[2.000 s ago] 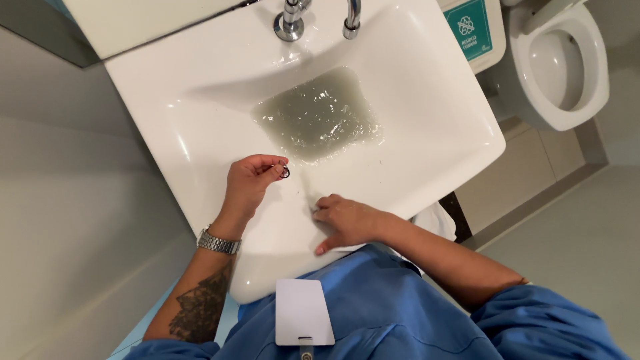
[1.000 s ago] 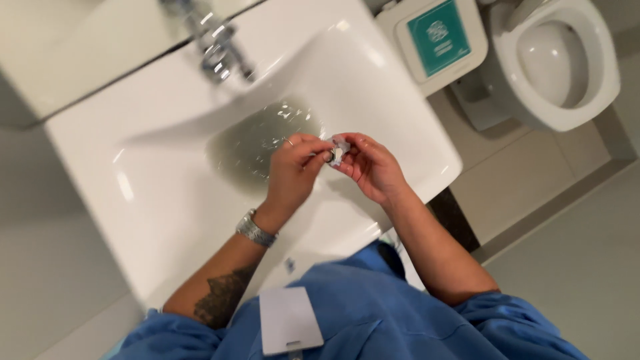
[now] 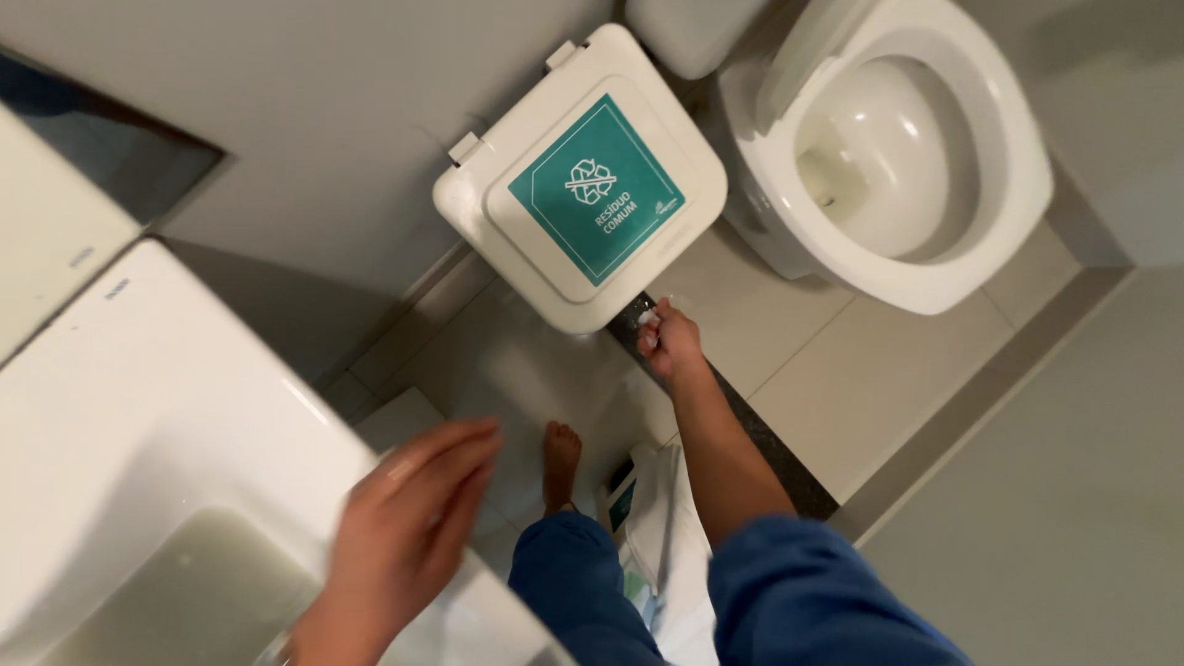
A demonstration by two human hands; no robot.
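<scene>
My right hand (image 3: pixel 673 344) reaches forward, its fingers closed on a small crumpled whitish thing (image 3: pixel 649 319) that looks like paper or plastic. That hand is just off the front corner of a white lidded waste bin (image 3: pixel 499 208), whose lid is down and bears a green label. My left hand (image 3: pixel 416 518) is blurred above the edge of the white washbasin (image 3: pixel 213 388), fingers together, and nothing shows in it. Cloudy grey water (image 3: pixel 185 592) stands in the basin below and to its left.
A white toilet (image 3: pixel 994 185) with its lid raised stands right of the bin. A bare foot (image 3: pixel 561 458) rests on the floor beneath. Beside my leg is a white bag or cloth (image 3: pixel 680 555). A dark floor strip (image 3: pixel 777 453) crosses the tiles, and walls close in left and right.
My hands were together over the basin and are now apart. My right hand has moved out toward the bin with the small whitish thing. The view has swung right.
</scene>
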